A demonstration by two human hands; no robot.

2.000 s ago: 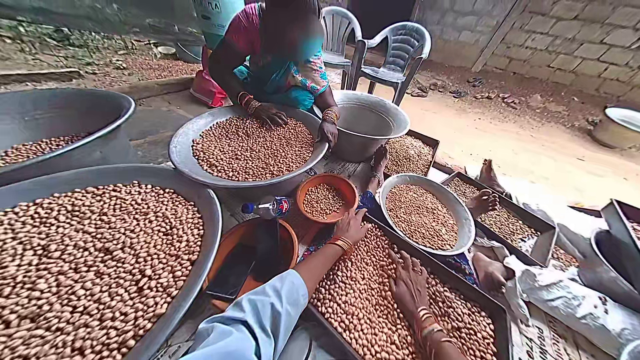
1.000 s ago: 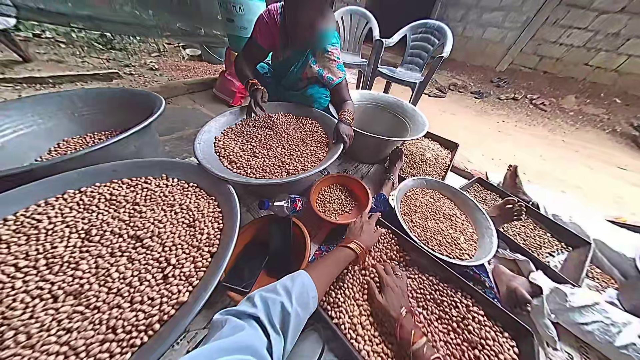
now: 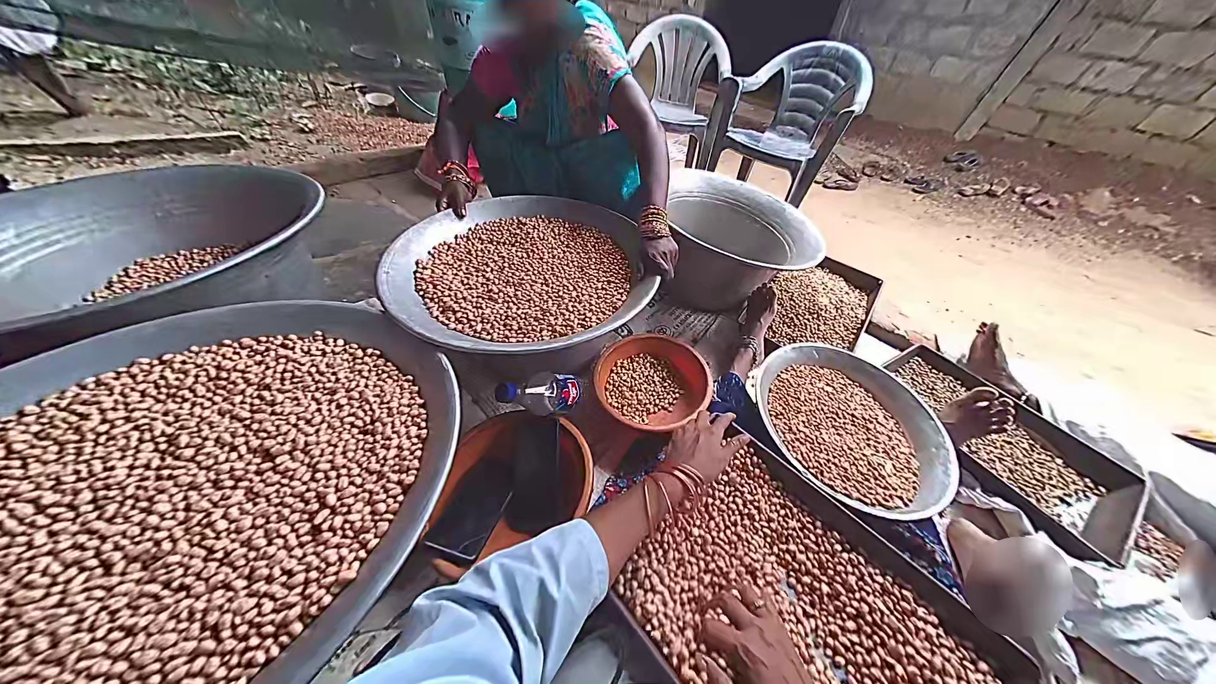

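Note:
My left hand [image 3: 703,448], with bangles and a pale blue sleeve, rests at the far end of a dark metal tray [image 3: 855,532], its fingers apart beside a small orange bowl [image 3: 701,366]. Lower down, my right hand [image 3: 750,635] touches the brown nuts [image 3: 703,560] spread in that tray, fingers apart; the frame's bottom edge cuts off its wrist. I see no nut gripped in either hand. The small bowl holds some paler nuts [image 3: 643,385]. A larger orange bowl [image 3: 579,465] with two dark phones [image 3: 537,473] lies left of my left forearm.
Large metal basins of nuts [image 3: 446,399] stand at left. Across from me, a person [image 3: 570,123] holds the rim of another basin [image 3: 404,294]. A plastic bottle [image 3: 546,392] lies near the bowls. At right are a round metal pan [image 3: 940,475], more trays [image 3: 1121,513] and people's feet [image 3: 978,415].
My right hand has moved toward the near end of the tray. The other person's hand, earlier on the nuts, is now at the basin's rim.

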